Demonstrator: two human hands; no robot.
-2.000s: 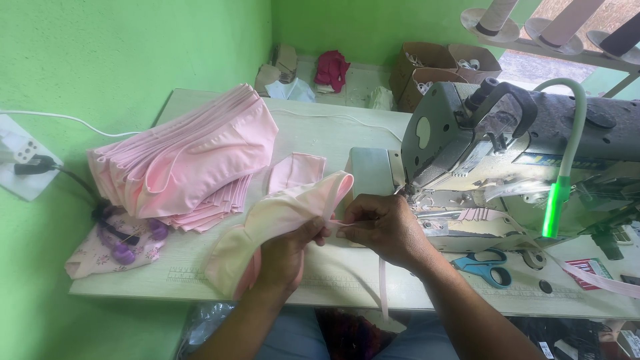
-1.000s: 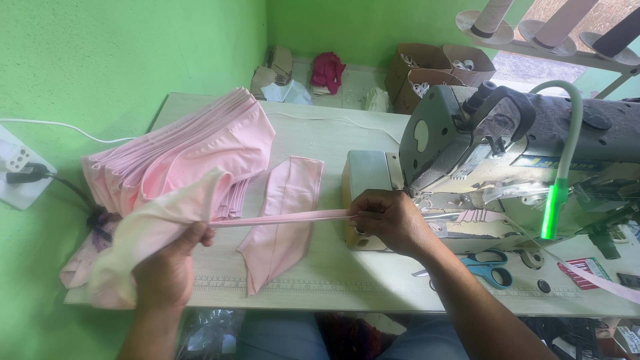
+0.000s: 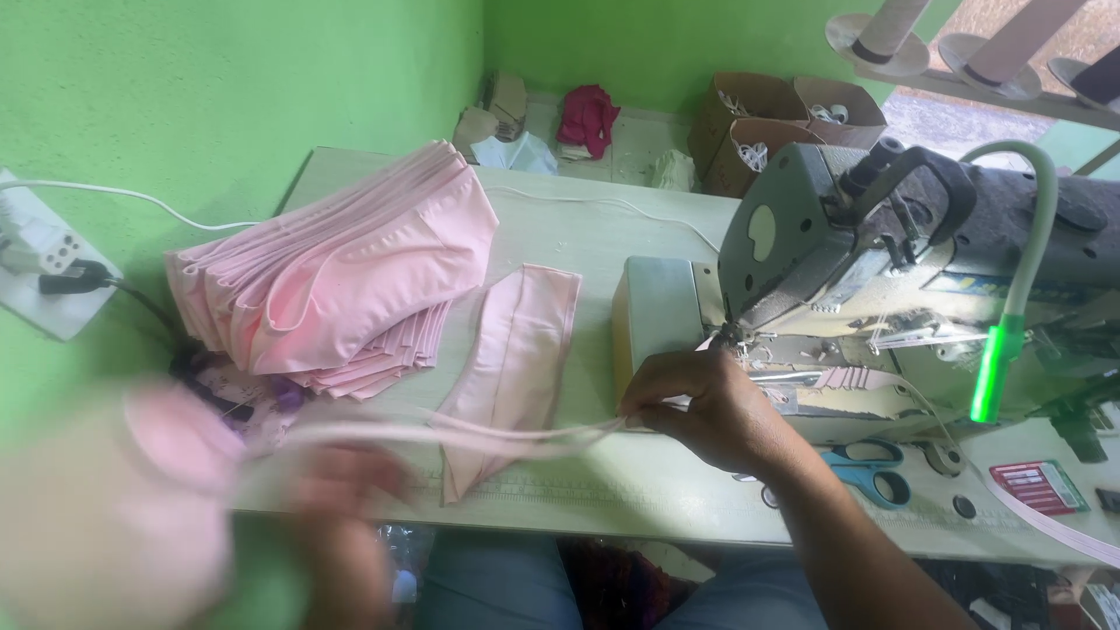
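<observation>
My right hand pinches the end of a thin pink fabric strip beside the head of an industrial sewing machine. The strip runs left across a flat pink fabric piece on the table to a pale pink garment, which is blurred by motion at the lower left. My left hand is blurred too, just right of that garment; whether it holds anything is unclear. Behind them lies a thick stack of folded pink garments.
Blue-handled scissors and a red-and-white card lie right of my right hand. A green-lit lamp hangs by the machine. Thread cones stand above. A power socket is on the left wall, cardboard boxes behind the table.
The garment and strip, bunched between both hands two seconds ago, were drawn out leftward. The garment is now farther left and lower, and the flat pink piece lies more fully uncovered.
</observation>
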